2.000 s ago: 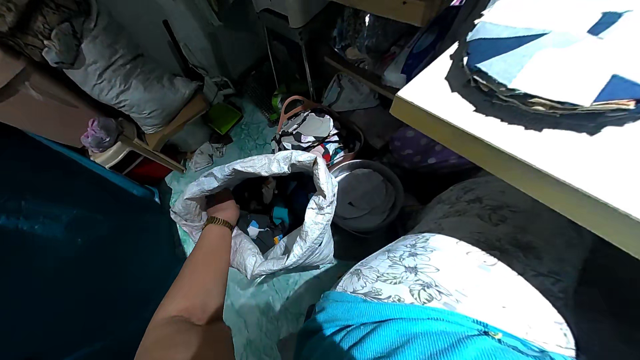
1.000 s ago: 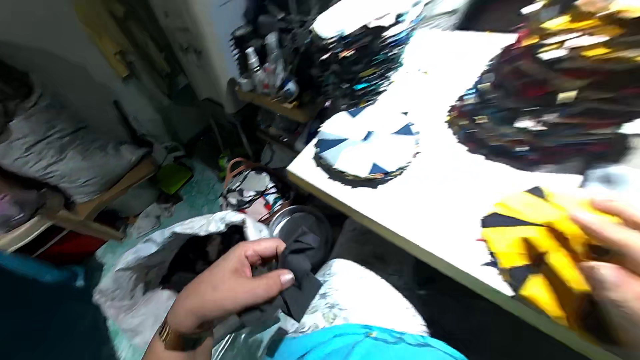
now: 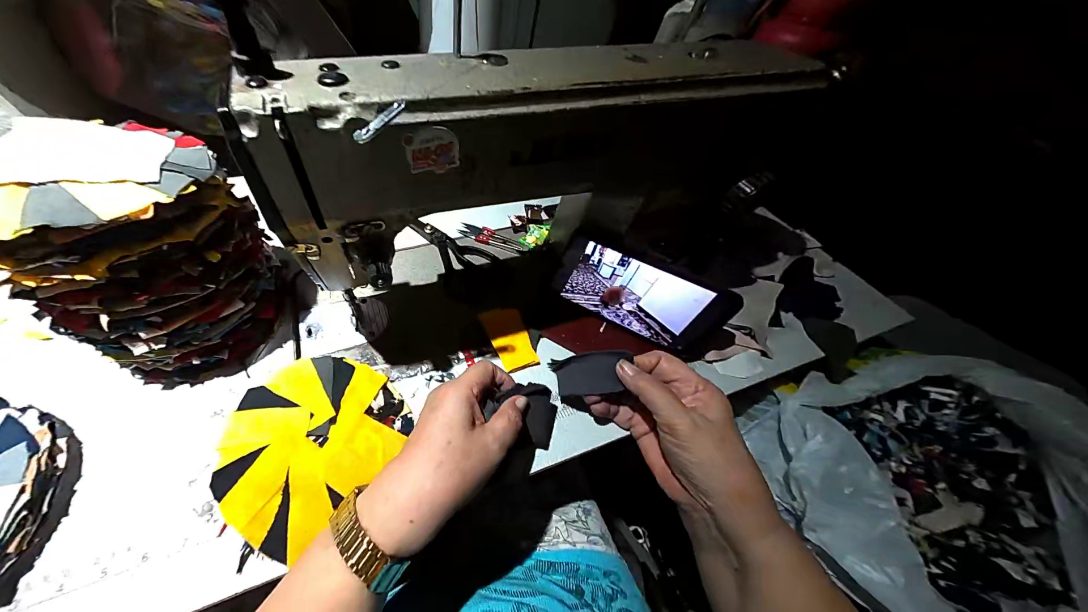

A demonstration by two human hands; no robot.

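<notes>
My left hand (image 3: 455, 442), with a gold-coloured watch at the wrist, pinches a bunch of dark grey fabric pieces (image 3: 537, 415). A single dark grey fabric scrap (image 3: 591, 374) is held between thumb and fingers of my right hand (image 3: 671, 412), close beside the bunch. Left of my hands lies a round patchwork of yellow and black strips (image 3: 293, 442) on the white table. Beyond them stands an industrial sewing machine (image 3: 527, 127), and a yellow fabric scrap (image 3: 510, 338) lies near its bed.
A tall stack of round patchworks (image 3: 144, 280) stands at the left, another round stack (image 3: 34, 476) below it. A lit phone (image 3: 642, 293), black-handled scissors (image 3: 450, 251) and red thread snips (image 3: 493, 238) lie behind my hands. A plastic bag of scraps (image 3: 816, 459) sits at the right.
The view has swung from the floor sack to the sewing machine. My right hand, earlier at the yellow and black patchwork, now holds a grey scrap; my left hand has left the sack with dark fabric.
</notes>
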